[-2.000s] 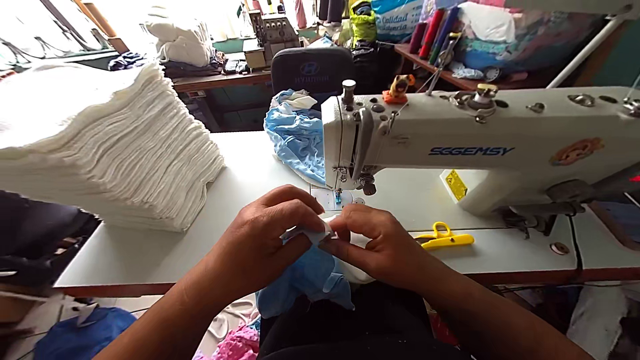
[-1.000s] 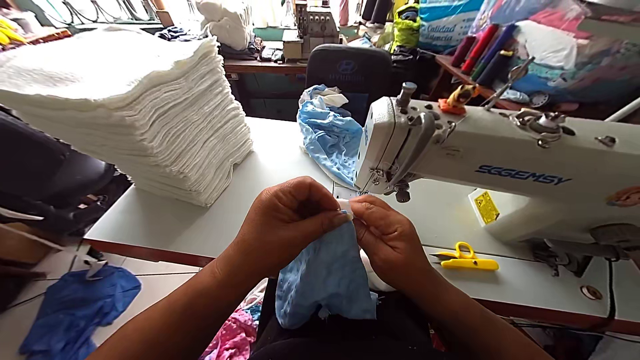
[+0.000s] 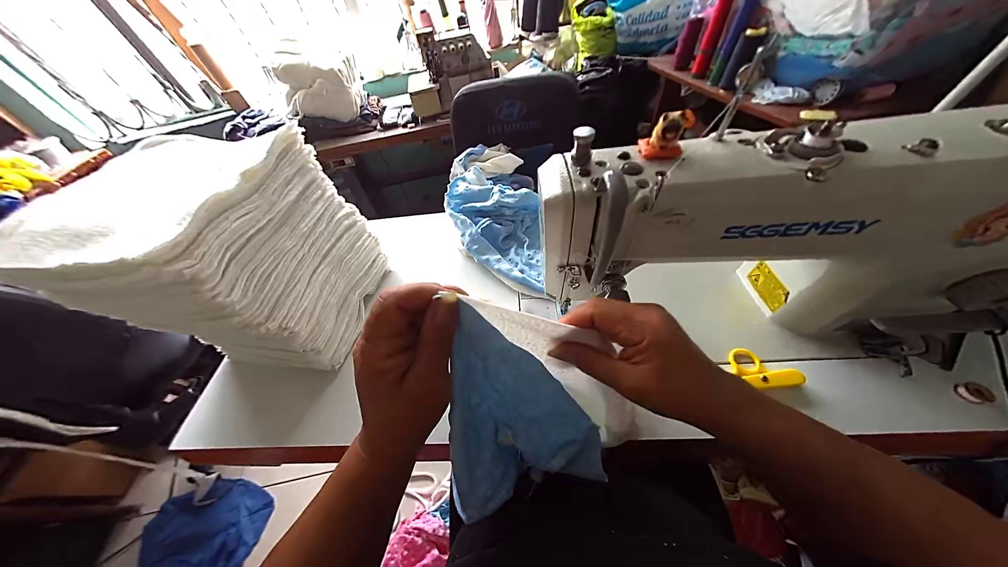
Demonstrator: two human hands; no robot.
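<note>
My left hand point(image 3: 405, 354) pinches the upper corner of a blue cloth point(image 3: 504, 409) where it meets a white cloth point(image 3: 543, 339). Fingers and thumb of my right hand point(image 3: 622, 346) grip the white cloth's upper edge, a short way to the right. Between both hands that edge runs fairly straight, and the blue cloth hangs below. The hands are in front of the needle end of a white sewing machine point(image 3: 748, 205). Yellow thread snips point(image 3: 768, 376) lie on the table right of my right hand. Behind the machine head is a heap of light blue fabric point(image 3: 496, 216).
A tall stack of white cloths point(image 3: 260, 252) stands on the left of the white sewing table point(image 3: 283, 409). Beyond the table is a dark chair back point(image 3: 516, 114). A small bobbin point(image 3: 974, 392) lies at the right. Blue cloth point(image 3: 209, 520) is on the floor.
My hands were close together at the cloth's edge and are now apart, the right one moved to the right. More of the white cloth shows between them.
</note>
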